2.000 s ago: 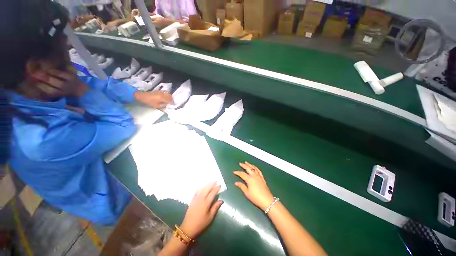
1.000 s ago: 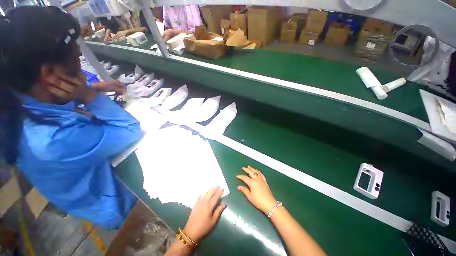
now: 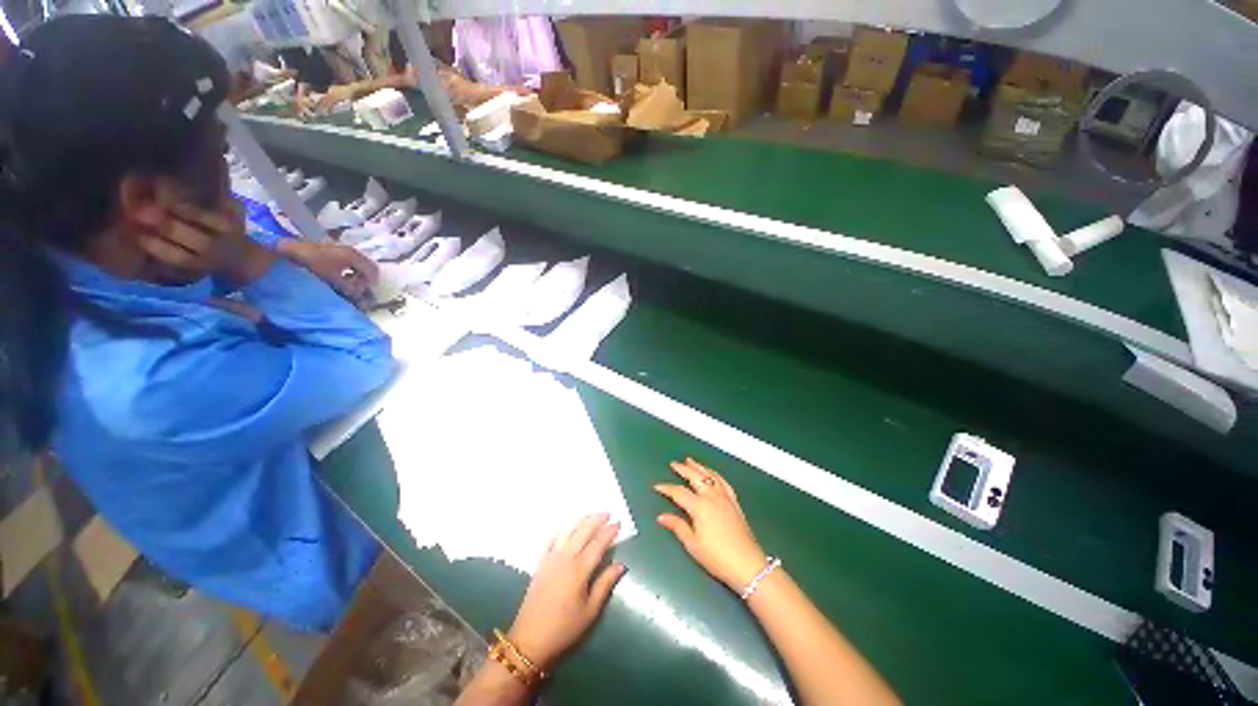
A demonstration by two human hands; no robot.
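A bright white stack of wrapping sheets [image 3: 497, 455] with jagged edges lies on the dark green worktop. My left hand [image 3: 577, 579] rests with its fingers on the stack's near right corner, fingers apart, gripping nothing. My right hand [image 3: 706, 513] is just right of the stack over the green worktop, empty, fingers spread. A white device [image 3: 974, 480] with a dark window lies on the green lane beyond the pale strip. A second device [image 3: 1185, 561] lies farther right. Several wrapped units, one of them a pointed white packet [image 3: 591, 320], stand in a row along the strip to the left.
A person in a blue top [image 3: 207, 414] sits at my left, head on one hand. The pale edge strip [image 3: 828, 492] runs between worktop and lane. White rolls [image 3: 1028, 228] and an open brown carton [image 3: 566, 134] are on the far surface. A dark patterned item [image 3: 1173, 662] lies lower right.
Both devices and the nearer wrapped packets have shifted left along the lane. The neighbour's far hand has drawn back from the packets. My hands have stayed almost in place.
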